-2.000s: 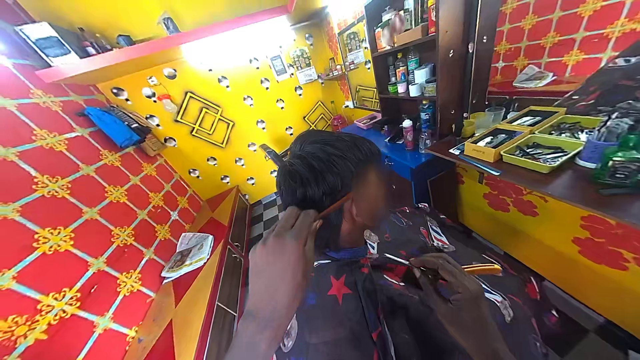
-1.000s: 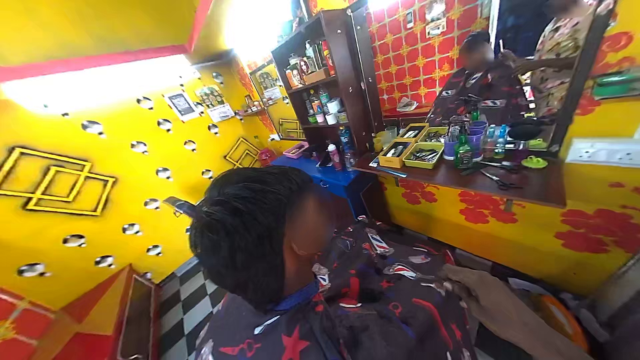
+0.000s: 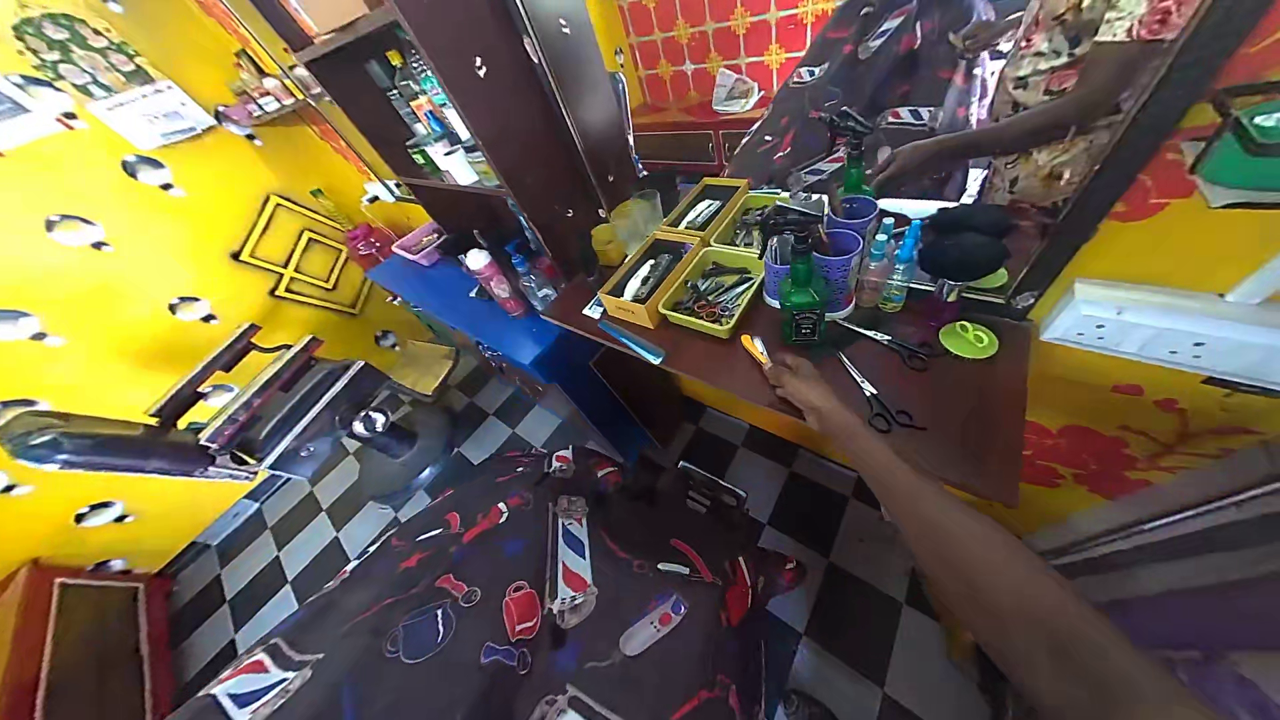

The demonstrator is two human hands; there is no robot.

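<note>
My right hand reaches to the front of the brown counter, its fingers on an orange-handled folding razor. Right of it lie two pairs of scissors, one beside a green spray bottle. A yellow tray of scissors and clips and a box with a hair clipper stand behind and to the left. A light blue comb lies at the counter's edge. A dark barber cape with printed motifs covers the seated person below. My left hand is out of view.
Purple baskets, small spray bottles and a round green brush stand or lie at the counter's back. A blue cabinet adjoins on the left, with an empty barber chair beyond it. A mirror rises behind the counter.
The view has swung right and down to the counter. My right hand has moved from near the cape to the counter with the orange-handled razor. My left hand, at the person's hair two seconds ago, has left the view.
</note>
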